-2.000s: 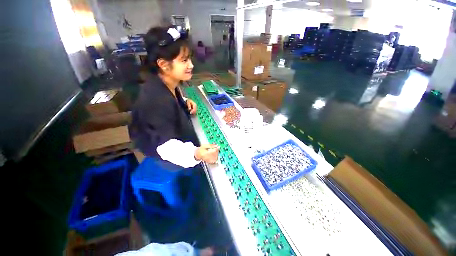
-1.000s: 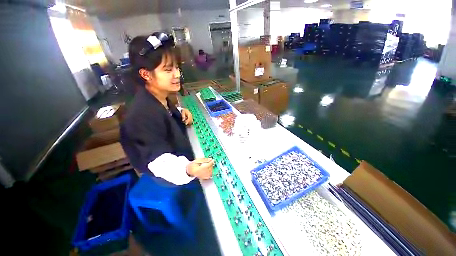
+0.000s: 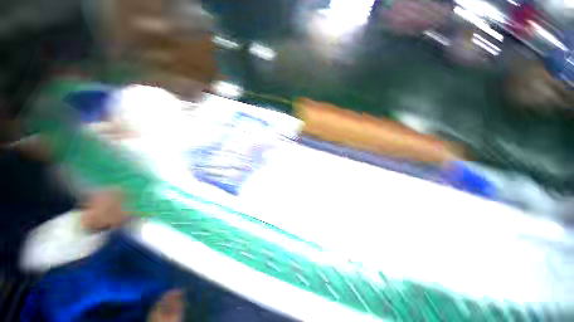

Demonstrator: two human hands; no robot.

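Observation:
The whole view is strongly blurred. The green circuit board strip (image 3: 252, 248) runs from the upper left to the lower right. The blue parts bin (image 3: 233, 154) lies on the white bench beyond the strip, its contents smeared. A small skin-coloured patch at the bottom edge, near the blue stool, looks like my left hand (image 3: 167, 306); it is cut off and too blurred to show its fingers or anything held. My right hand is not in view.
A neighbouring person's hand (image 3: 104, 210) with a white sleeve cover is at the strip's near edge on the left. A blue stool (image 3: 94, 292) stands below. Brown cardboard (image 3: 371, 132) lies along the bench's far edge, with a blue object (image 3: 469, 179) beside it.
The view has swung to the right and blurred. The blue bin and the neighbouring person have shifted left in the picture; that person's face is no longer in view. More bench shows on the right.

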